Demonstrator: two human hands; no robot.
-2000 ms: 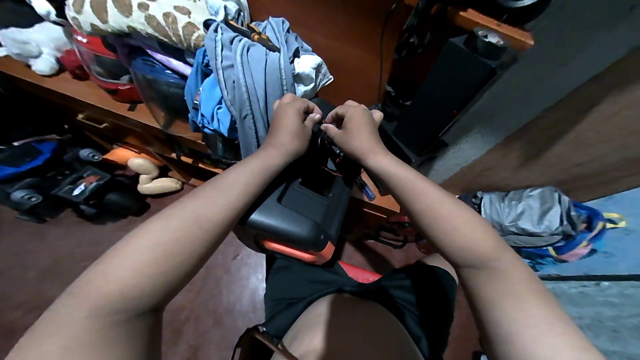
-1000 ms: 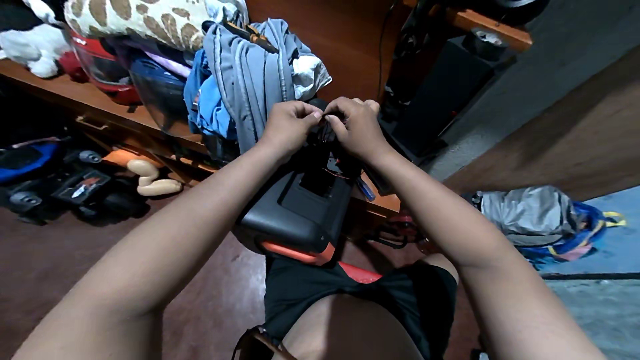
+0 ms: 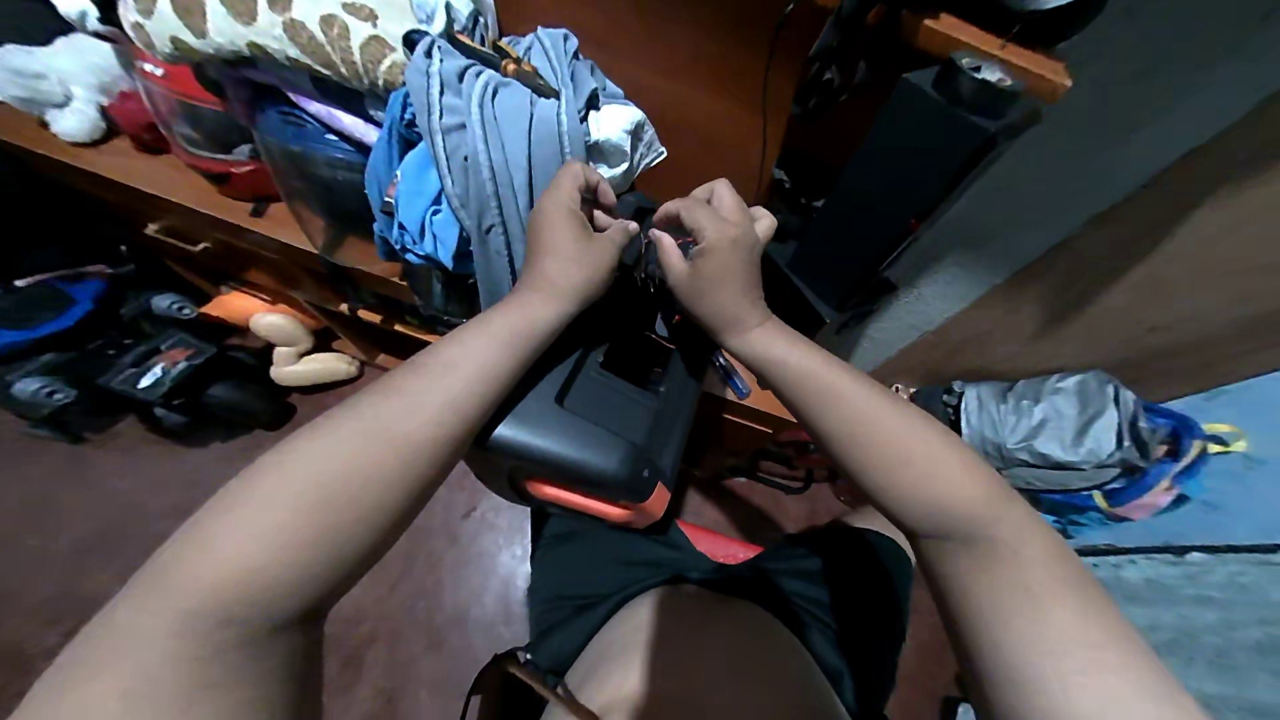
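My left hand (image 3: 580, 235) and my right hand (image 3: 712, 255) meet fingertip to fingertip above a black plastic case (image 3: 570, 430) with an orange-red edge. Thin wires (image 3: 648, 262), dark and partly red, show between them; thumb and finger of each hand are pinched on these wires. A dark part lies behind the fingers, too shadowed to name. Beside my right wrist is a blue screwdriver or pen (image 3: 731, 375), which I cannot tell apart. Grey cloth (image 3: 490, 140) hangs next to my left hand, with orange-and-black pliers (image 3: 515, 68) on top.
Helmets, one red (image 3: 200, 120), and a white plush toy (image 3: 65, 85) crowd the wooden shelf (image 3: 220, 215) at left. A toy vehicle (image 3: 130, 370) stands on the floor below. A dark speaker-like box (image 3: 890, 190) bears a tape roll (image 3: 978, 85). A grey-and-blue bag (image 3: 1070, 430) lies at right.
The fingers of my right hand have shifted and spread a little since the earlier frames. Both hands stay close together over the case.
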